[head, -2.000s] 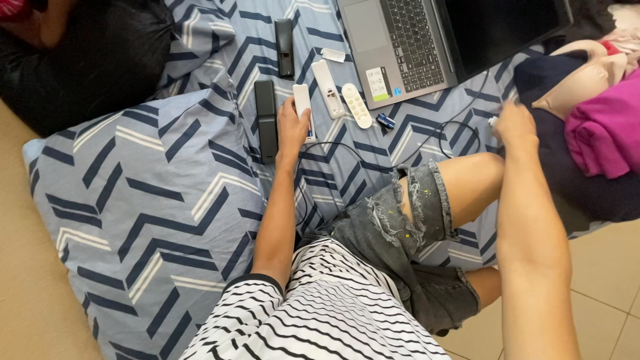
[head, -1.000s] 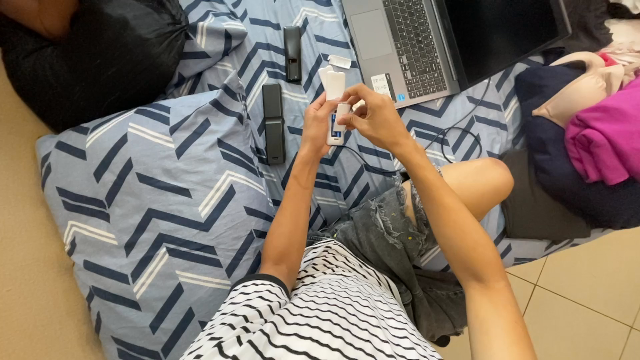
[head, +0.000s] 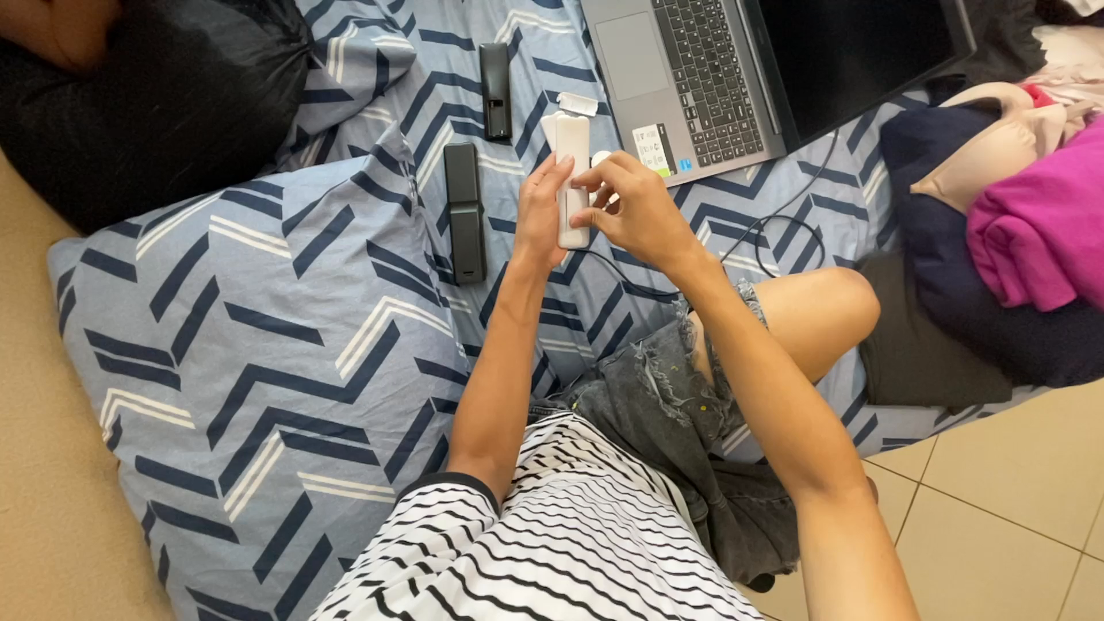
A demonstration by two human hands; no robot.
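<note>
My left hand (head: 541, 211) is closed around a slim white remote control (head: 572, 138), seen from its plain side. From the right, my right hand (head: 634, 203) has its thumb and fingertips at the remote's lower half, over a whitish panel there. Whether the fingers pinch the panel or only press on it cannot be told. Beyond the remote, a small white plastic piece (head: 578, 104) rests on the patterned sheet, with another white item partly hidden behind the remote. Two black remote-like devices lie to the left, one nearer (head: 465, 216) and one farther (head: 496, 90).
An open laptop (head: 634, 56) stands at the upper right, a black cable (head: 789, 220) looping below it. Folded clothes (head: 1035, 216) lie at the right edge. A patterned pillow (head: 259, 345) fills the left, with a black bag-like item (head: 155, 112) above it. The tiled floor (head: 1000, 483) shows lower right.
Two seconds ago my right hand was off by the right knee; it has come over to the white remote in my left hand. The blue batteries exposed in the remote one second ago are out of sight.
</note>
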